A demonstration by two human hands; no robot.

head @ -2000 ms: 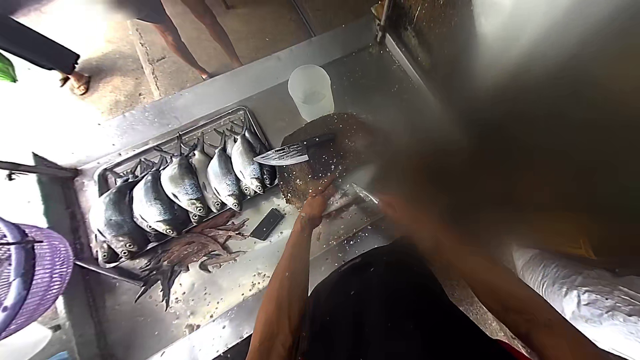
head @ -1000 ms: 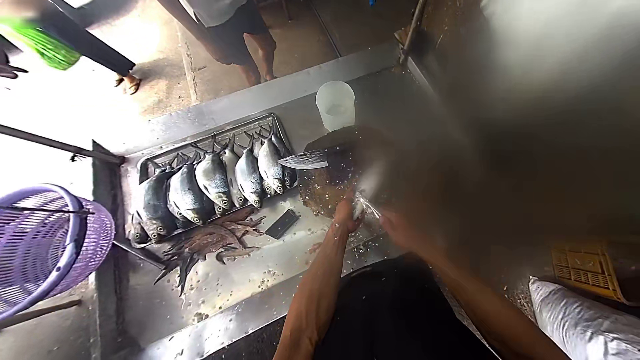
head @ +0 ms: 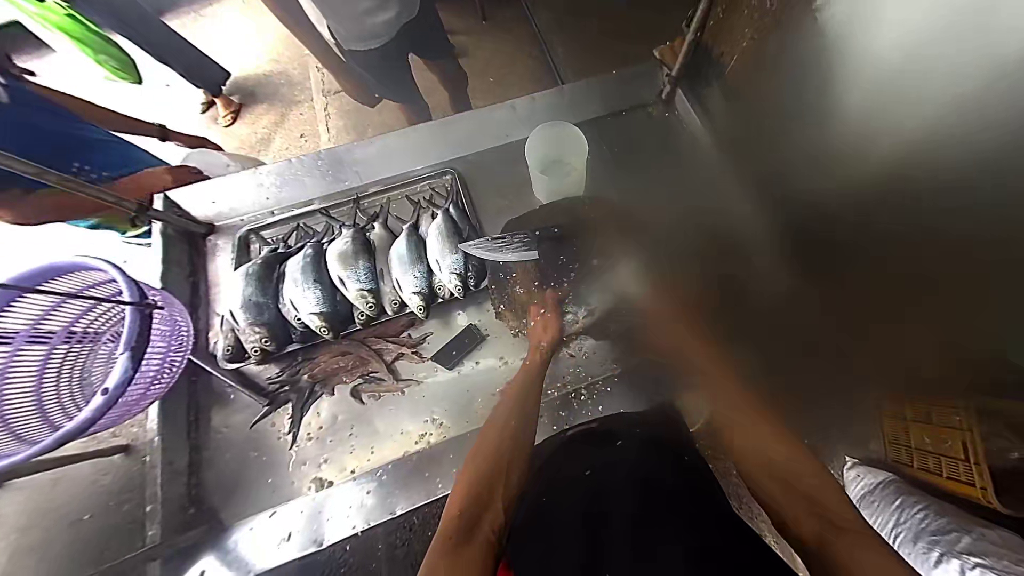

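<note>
My left hand (head: pixel 546 318) rests at the near edge of a round chopping block (head: pixel 516 296), fingers on or beside something silvery that is too blurred to name. My right hand (head: pixel 668 308) is smeared by a blur at the right of the block, so its grip is hidden. A knife (head: pixel 502 246) with a dark handle lies across the block, blade pointing left. Left of the block, several whole silvery fish (head: pixel 352 268) lie in a metal tray (head: pixel 238 250). Split, dark-finned fish pieces (head: pixel 344 364) lie in front of the tray, near a flat dark rectangular object (head: pixel 458 346).
A translucent plastic container (head: pixel 558 160) stands behind the block on the metal table (head: pixel 376 448). A purple plastic basket (head: pixel 132 352) is at the left. People stand beyond the table and at its left. A yellow crate (head: pixel 936 448) and a white sack (head: pixel 920 512) are lower right.
A person in blue has come into view at the left edge, an arm near the table's corner. The person beyond the table shows more fully. The view has shifted left.
</note>
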